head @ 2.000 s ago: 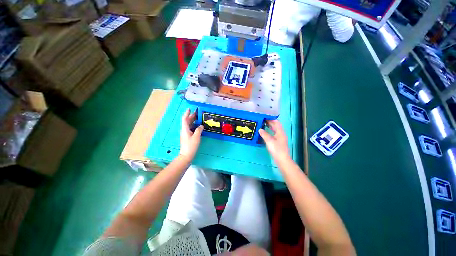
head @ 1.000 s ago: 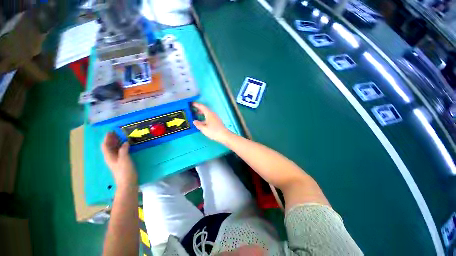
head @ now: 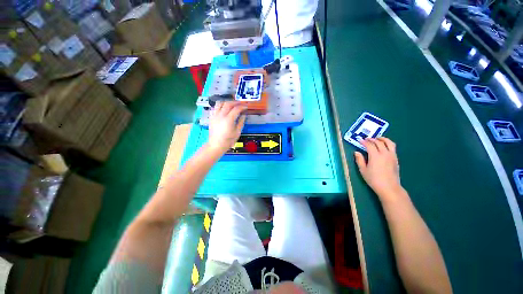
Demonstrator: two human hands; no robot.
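Note:
A white-rimmed plastic housing (head: 249, 87) with a dark blue recess sits in the orange nest (head: 258, 105) on the dotted metal base plate (head: 284, 97). My left hand (head: 226, 123) is over the front left of the plate, its fingertips beside the nest's front edge and below the housing. It holds nothing that I can see. My right hand (head: 379, 163) is over the conveyor, its fingertips on the lower edge of a second housing (head: 366, 129) lying on the belt. The press head (head: 236, 34) is raised behind the nest.
The blue machine base (head: 287, 150) with its red emergency stop button (head: 251, 147) stands on the turquoise bench (head: 269, 181). More housings (head: 480, 93) lie along the far side of the conveyor belt (head: 436, 172). Cardboard boxes (head: 71, 112) stand at left. A person in white (head: 295, 20) is behind the machine.
Both hands have left the sides of the machine base. My left hand has moved up to the nest, and my right hand over to the housing on the belt. The press head has risen since one second ago.

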